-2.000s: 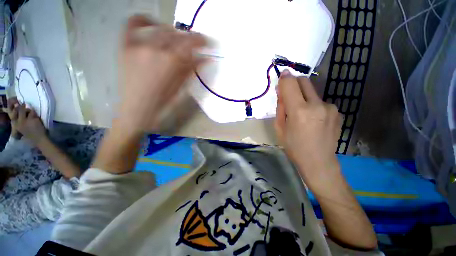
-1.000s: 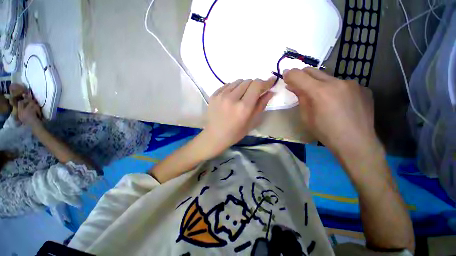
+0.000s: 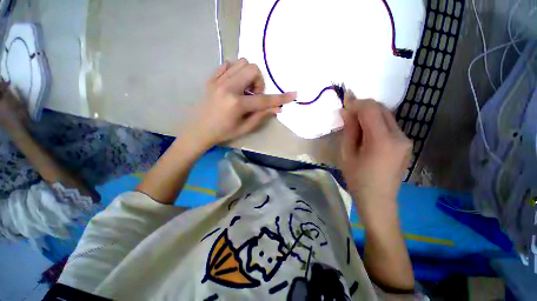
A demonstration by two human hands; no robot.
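Note:
The white panel (image 3: pixel 330 44) lies on the bench, cut off by the top edge. A dark red-and-black wire harness (image 3: pixel 265 47) curves over it, with a black connector (image 3: pixel 403 53) at the panel's right side. My left hand (image 3: pixel 238 104) is at the panel's lower left, index finger stretched out with its tip on the harness. It appears to hold nothing. My right hand (image 3: pixel 375 138) is at the lower right, blurred, fingertips pinched on a small dark piece (image 3: pixel 340 90) at the harness's end. Whether this is a connector or a tool tip is unclear.
A black grid strip (image 3: pixel 433 64) runs right of the panel. Stacked grey-lilac panels (image 3: pixel 509 129) with white cords stand at far right. A white cord (image 3: pixel 219 29) lies left of the panel. Another person's arm (image 3: pixel 29 141) and white panel (image 3: pixel 25 64) are at far left.
The panel has shifted right and its connectors sit at different places. My left hand has moved left, its index finger now stretched out. My right hand has moved slightly down and left.

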